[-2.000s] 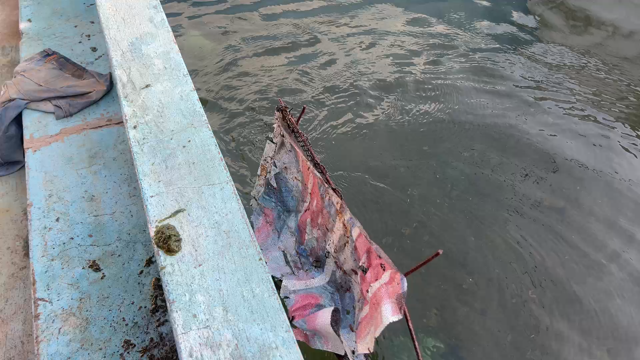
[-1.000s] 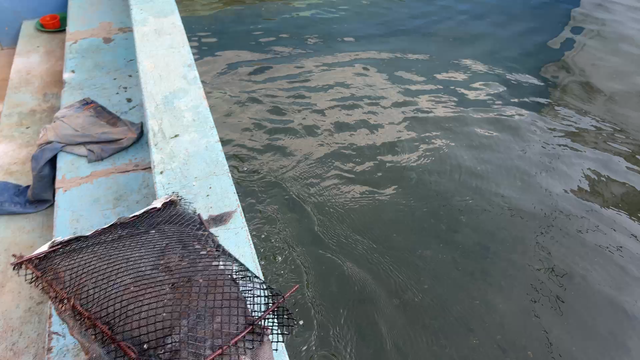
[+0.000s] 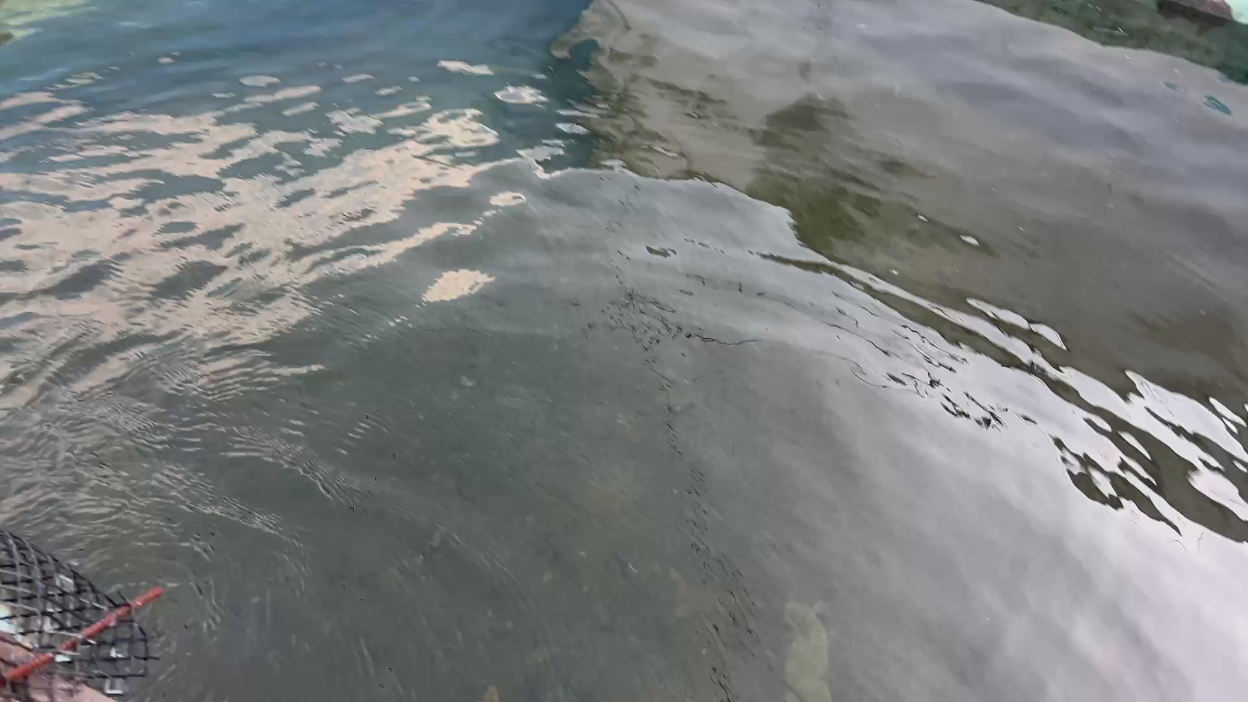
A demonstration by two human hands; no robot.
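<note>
Neither my left hand nor my right hand shows in the head view. At the lower left corner, part of a black mesh net (image 3: pixel 58 604) reaches in from the edge of the view. A thin reddish rod (image 3: pixel 88 632) lies slantwise across the mesh, its tip sticking out beyond it. Most of the net is cut off by the frame, and what holds or supports it is hidden. Beside it, rippled grey-green water (image 3: pixel 546 468) fills most of the view.
Pale ripples and reflections cover the water at left and right. A dark green edge (image 3: pixel 1121 29) runs along the top right corner. A pale yellowish patch (image 3: pixel 807 648) shows under the water near the bottom.
The view has swung right, so the blue ledge with the cloth has left it. The mesh net, over the ledge one second ago, now shows only at the lower left corner.
</note>
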